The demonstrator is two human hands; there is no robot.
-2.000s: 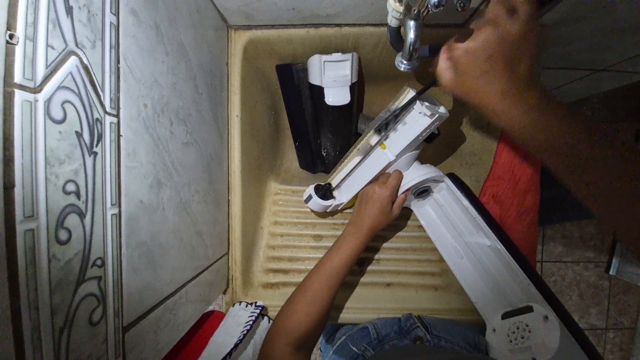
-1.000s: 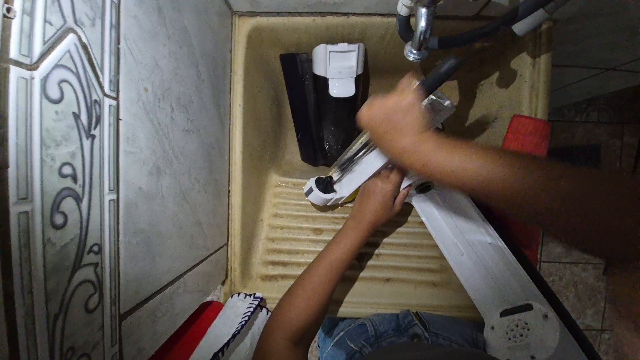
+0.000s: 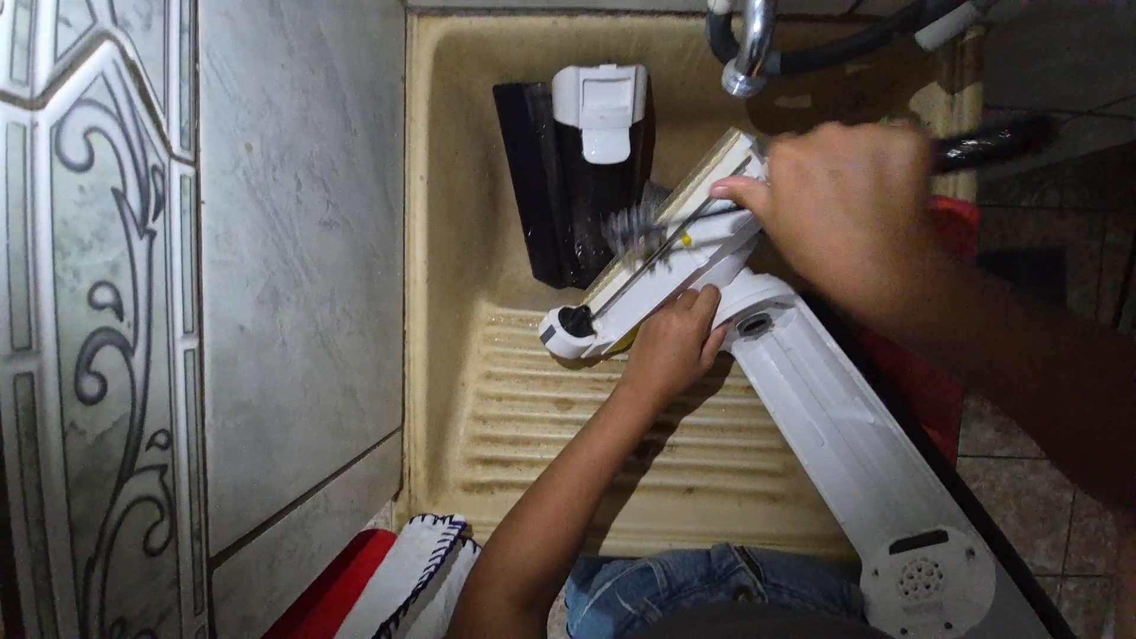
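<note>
My left hand (image 3: 676,342) grips the near side of the white plastic floor head (image 3: 635,311) of a cleaning appliance, slanted over a laundry sink. Closed around a black-handled bristle brush (image 3: 635,232), my right hand (image 3: 843,204) is above the head's upper end; the blurred bristles lie across the head's open slot. From the head, a long white body (image 3: 825,399) with a round perforated part runs down to the lower right. A dark tank with a white latch cap (image 3: 612,102) lies in the basin beyond, beside a flat black part (image 3: 528,177).
The beige sink (image 3: 435,222) has a ribbed washboard slope (image 3: 550,417). A chrome faucet (image 3: 750,53) and a dark hose (image 3: 843,49) hang over its back right. Red material (image 3: 950,213) is at the right edge; a stitched white cloth (image 3: 413,568) lies at lower left beside the tiled wall.
My right hand, which was over the middle of the floor head one second ago, has moved right, and the bristles now show. My left hand keeps its hold.
</note>
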